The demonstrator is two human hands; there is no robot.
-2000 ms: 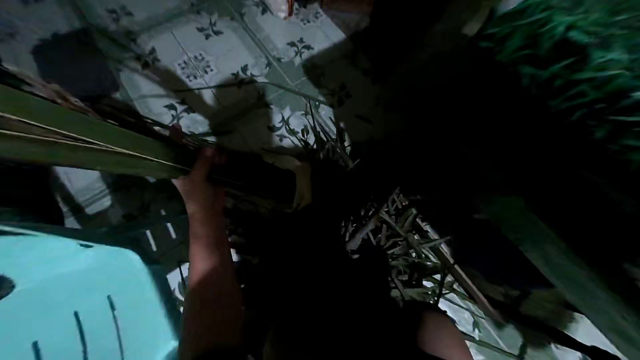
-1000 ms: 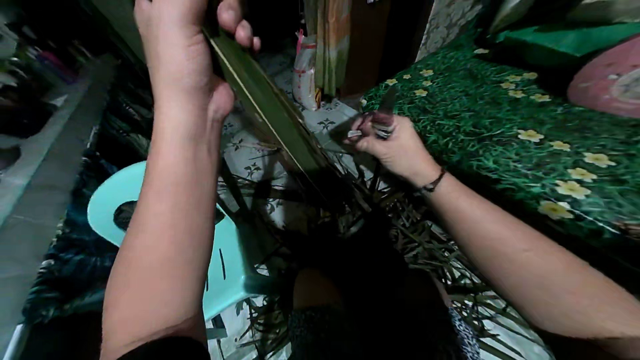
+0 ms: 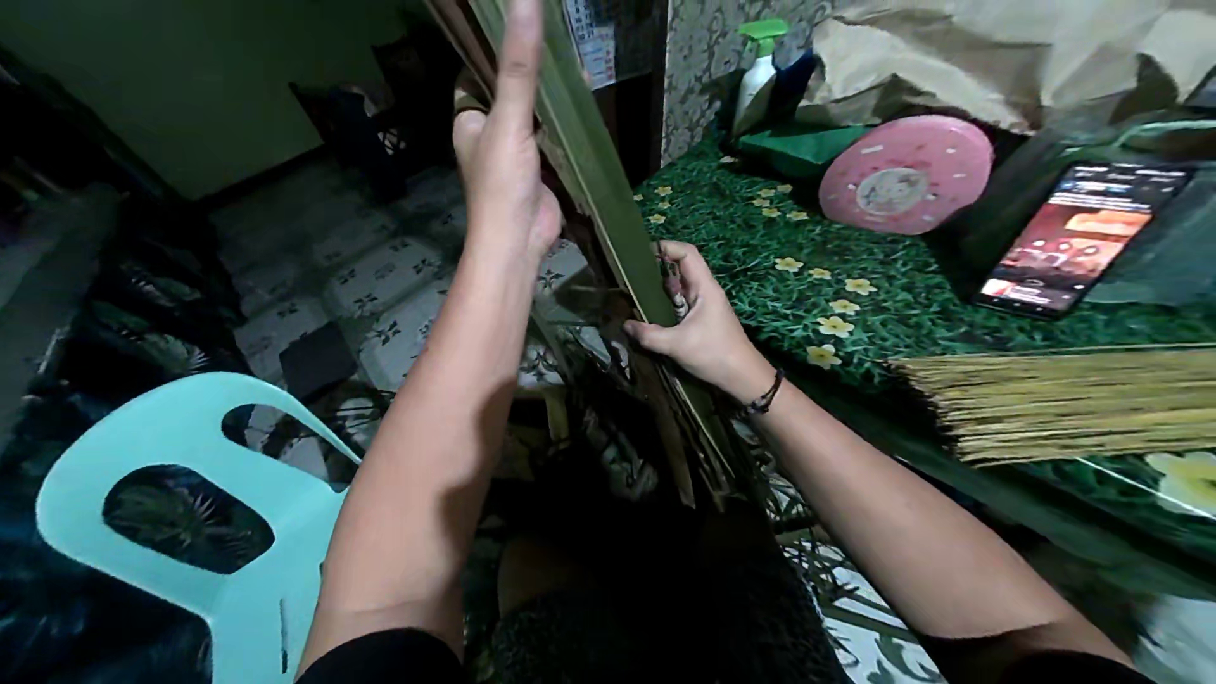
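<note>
A bundle of long green palm leaflets [image 3: 598, 180] runs from the top middle down toward my lap. High on its left side my left hand [image 3: 508, 161] grips the bundle, thumb pointing up along the leaves. Lower down, on the right, my right hand [image 3: 698, 318] holds the bundle's edge between thumb and fingers. Something small and dark sits within the right fingers; whether it is the knife from before cannot be told. Below, the lower leaf ends spread over my dark lap. A sheaf of thin yellow-green leaf midribs [image 3: 1073, 399] lies at the right.
A turquoise plastic chair [image 3: 218, 579] stands at the left. On the table with a grass-and-flower print cover [image 3: 779, 275] are a lit phone [image 3: 1083, 237], a pink round object [image 3: 907, 176], a spray bottle [image 3: 757, 81] and brown paper [image 3: 921, 62]. Leaf scraps lie on the tiled floor [image 3: 380, 285].
My right hand, apart from the leaves a second ago with a knife in it, now touches the leaf bundle. The view has swung toward the table and up.
</note>
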